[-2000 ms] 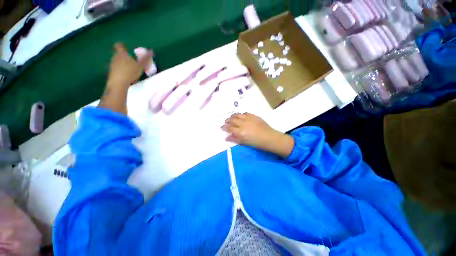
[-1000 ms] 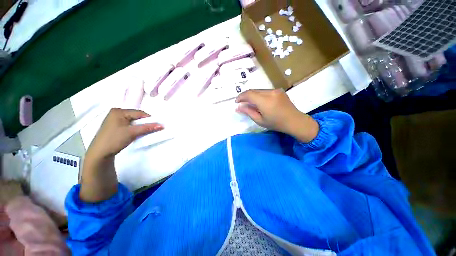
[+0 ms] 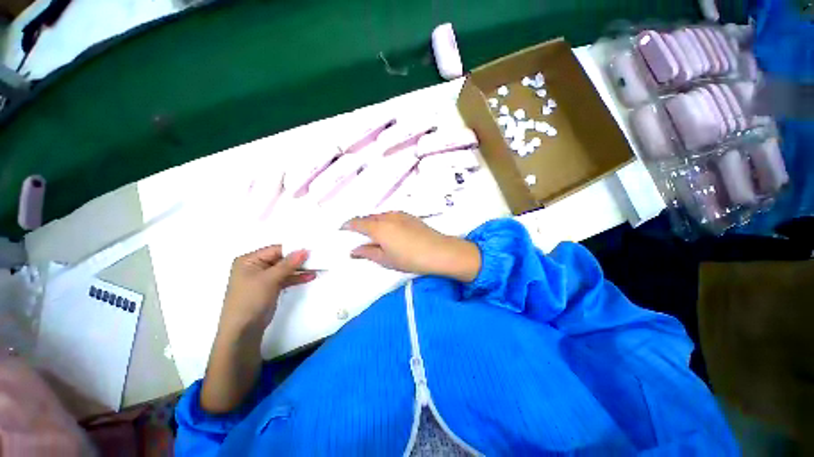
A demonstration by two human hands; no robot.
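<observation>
My left hand (image 3: 268, 278) pinches the left end of a pale, washed-out piece (image 3: 328, 250) between thumb and fingers, low over the white table. My right hand (image 3: 397, 243) has thumb and fingers around its right end. The glare hides the piece's outline, and I cannot tell what it is. Several pink devices (image 3: 368, 137) lie in slanted rows on the white table (image 3: 201, 259) beyond my hands. Small dark marks (image 3: 460, 178) show on white pieces to their right.
An open cardboard box (image 3: 585, 143) with scattered white pieces stands at the right. Clear blister trays of pink devices (image 3: 692, 120) lie beyond it. Pink devices (image 3: 446, 51) lie on the green belt (image 3: 268, 85). A label sheet (image 3: 89, 335) is at the left, beside a person's pink sleeve (image 3: 36, 411).
My left hand let go of a device near the belt after reaching there, then came back. Both hands have moved together around the pale piece. The grid sheet at the right has left the view.
</observation>
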